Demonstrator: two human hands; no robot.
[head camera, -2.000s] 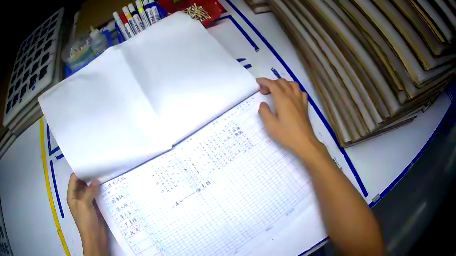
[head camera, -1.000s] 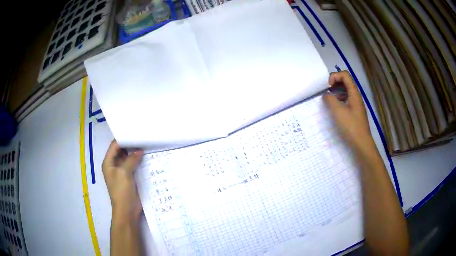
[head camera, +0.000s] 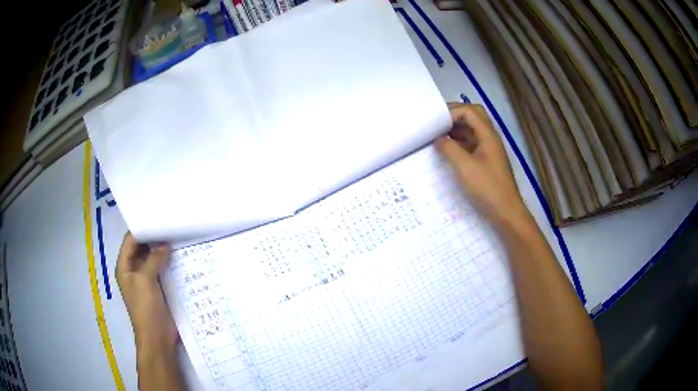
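A large white record sheet (head camera: 367, 298) with a printed grid and handwriting lies in front of me. Its blank upper part (head camera: 260, 114) is folded over, with a crease down the middle, and reaches away from me. My left hand (head camera: 145, 279) grips the left end of the fold between thumb and fingers. My right hand (head camera: 478, 156) grips the right end of the fold, thumb on the gridded side and fingers curled behind. The handwriting is too small to read.
Tall layered brown-and-white stacks (head camera: 589, 99) stand at the right. A tray of black parts (head camera: 76, 61) lies on a pile at the upper left. Beyond the sheet are a tub of swabs (head camera: 159, 47), a small bottle (head camera: 191, 29) and markers (head camera: 256, 11). Blue and yellow tape (head camera: 96, 282) marks the bench.
Over the two seconds the view has shifted. My right hand has gone from resting with spread fingers at the sheet's edge to pinching it. My left hand keeps its hold.
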